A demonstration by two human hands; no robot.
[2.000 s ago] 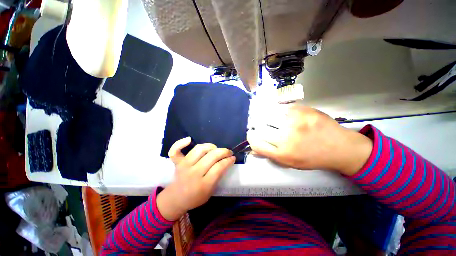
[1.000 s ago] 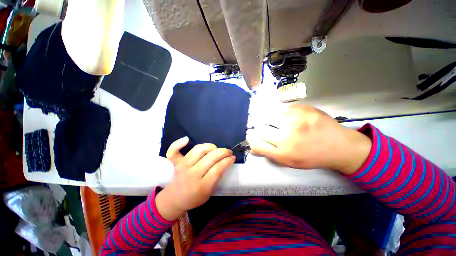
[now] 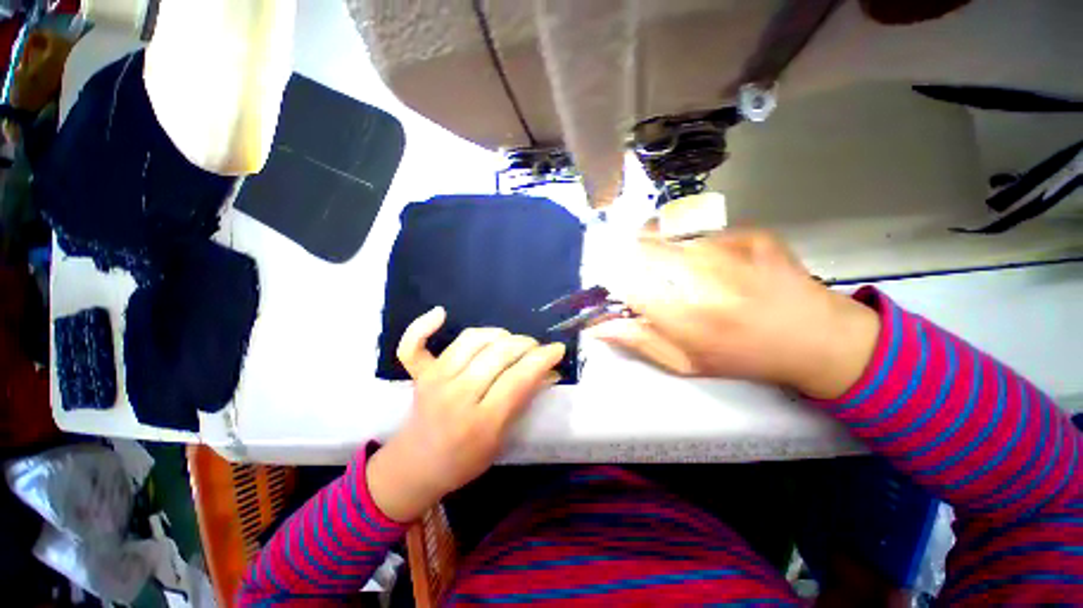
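A navy pocket piece (image 3: 481,267) lies flat on the white table, plain lining side up, below the machine head. My left hand (image 3: 469,386) presses on its lower edge, fingertips on the fabric. My right hand (image 3: 724,311), slightly blurred, holds metal thread snips (image 3: 584,311). Their two pointed blades are apart and lie over the right part of the piece. The needle area behind my right hand is washed out by bright light.
The sewing machine head (image 3: 475,71) is above the work. A dark template (image 3: 327,166), dark cut pieces (image 3: 190,333) and a small flecked square (image 3: 86,359) lie left. Black-handled scissors (image 3: 1027,202) lie right. An orange basket (image 3: 244,511) is below the table.
My right hand and the snips have moved up from the piece's lower edge, and the blades now show apart. My left hand stays on the lower edge, almost unmoved.
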